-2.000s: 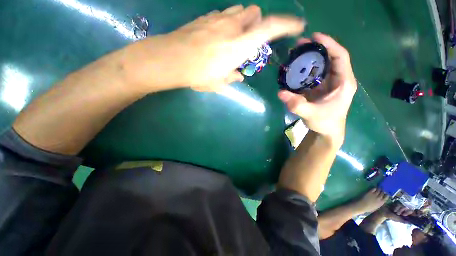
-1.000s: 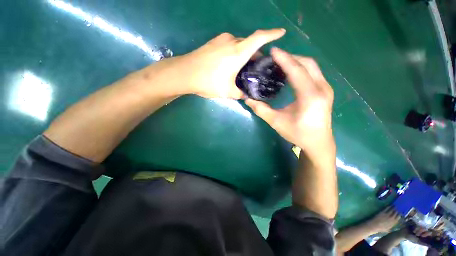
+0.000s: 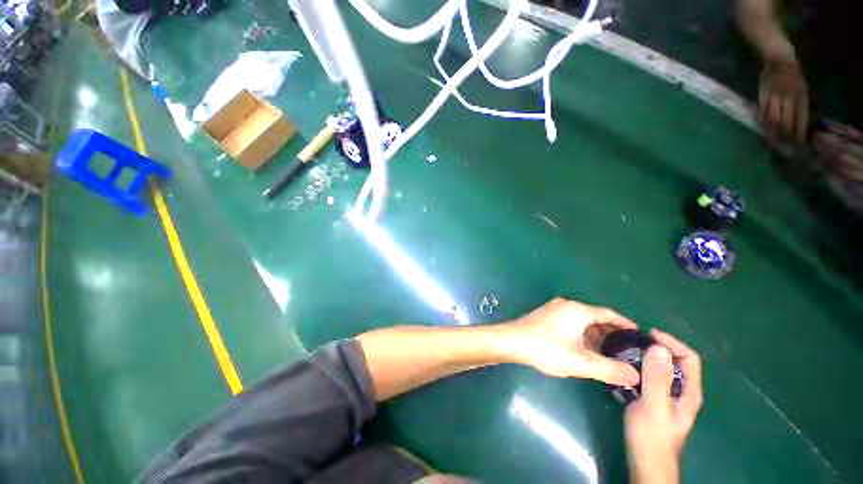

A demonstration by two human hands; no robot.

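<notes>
A black round light unit [image 3: 625, 346] is held between both hands above the green bench, at the lower right. My left hand [image 3: 560, 342] grips it from the left side. My right hand [image 3: 666, 395] grips it from the right, with the thumb on top. The fingers cover much of the unit, so I cannot tell whether its halves are fully joined. A little blue shows at its right edge.
An open carton [image 3: 248, 129], a yellow-handled tool [image 3: 305, 159] and black units [image 3: 354, 144] lie upper left. White hoses [image 3: 416, 93] hang at top. An open unit's housing [image 3: 719, 210] and blue board [image 3: 705, 253] lie right. Another person's hand [image 3: 783, 98] is upper right.
The view has swung left, bringing the carton, hoses and blue stool in. The unit's open halves came together between my hands, and both hands stay on it.
</notes>
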